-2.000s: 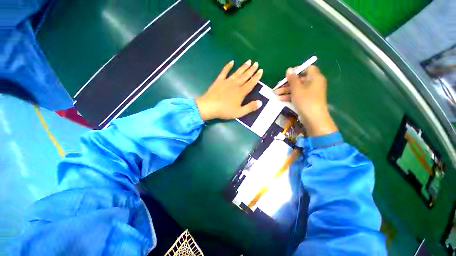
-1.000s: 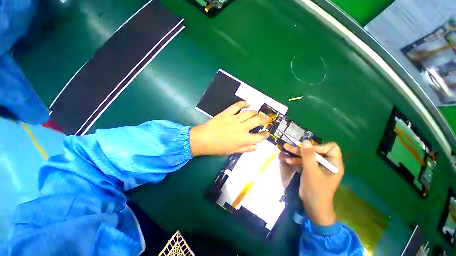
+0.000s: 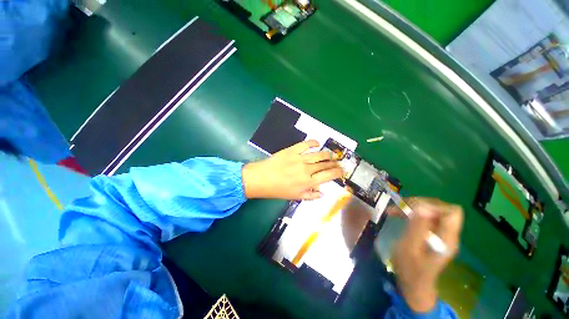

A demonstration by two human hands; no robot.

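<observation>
The tablet display unit [image 3: 321, 240] lies tilted on the green bench, its white middle bright, an amber flex cable [image 3: 319, 229] across it. The circuit board with silver shields [image 3: 363, 176] is at its upper end. My left hand [image 3: 293, 171] rests flat over the unit's upper left part, fingertips by the board's left end. My right hand [image 3: 430, 243], blurred, is right of the unit and holds the white tweezers [image 3: 437, 243], whose front part points toward the board's right end. A sticker sheet with a black block [image 3: 279, 128] lies beyond my left hand, partly under the unit's upper end.
A long black strip sheet [image 3: 156, 90] lies at the left. Other units lie at the right [image 3: 510, 200] and top [image 3: 277, 15]. A small pale strip [image 3: 375, 139] is beyond the board. A yellow film [image 3: 460, 290] is lower right. A metal rail [image 3: 449, 87] curves past an instruction sheet [image 3: 493, 43].
Since one second ago, my right hand and the tweezers have moved right, off the middle of the board. My left hand stays on the unit. Earlier, both hands were at the sticker sheet.
</observation>
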